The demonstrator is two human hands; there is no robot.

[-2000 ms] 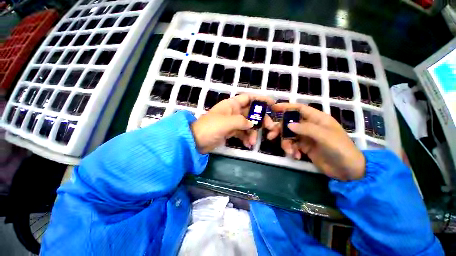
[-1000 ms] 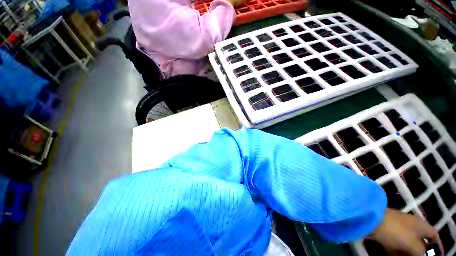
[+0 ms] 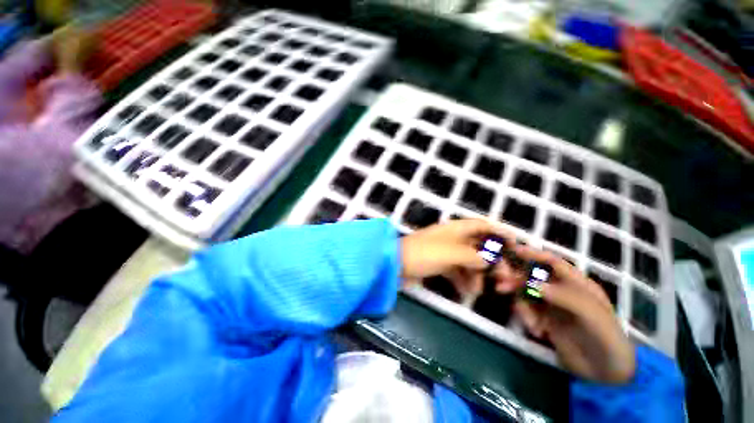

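Note:
My left hand (image 3: 450,254) holds a smartwatch unit (image 3: 492,249) with a lit screen showing white marks. My right hand (image 3: 570,301) holds a second smartwatch unit (image 3: 537,281), lit with white and green marks. The hands are close together over the near edge of the white foam tray (image 3: 331,183), whose pockets hold dark units. The picture is blurred, so the screen text cannot be read. The fingers hide some of the tray's near pockets.
A second foam tray stack (image 3: 223,221) stands at the left, angled. Behind it are a red tray (image 3: 149,37) and a person in a pink sleeve (image 3: 50,157). A red tray (image 3: 686,87) is far right. A tester display (image 3: 748,268) is cut off at the right edge.
The view has swung back from the left side to the foam tray in front. Both hands are in view again, and both held units show lit screens.

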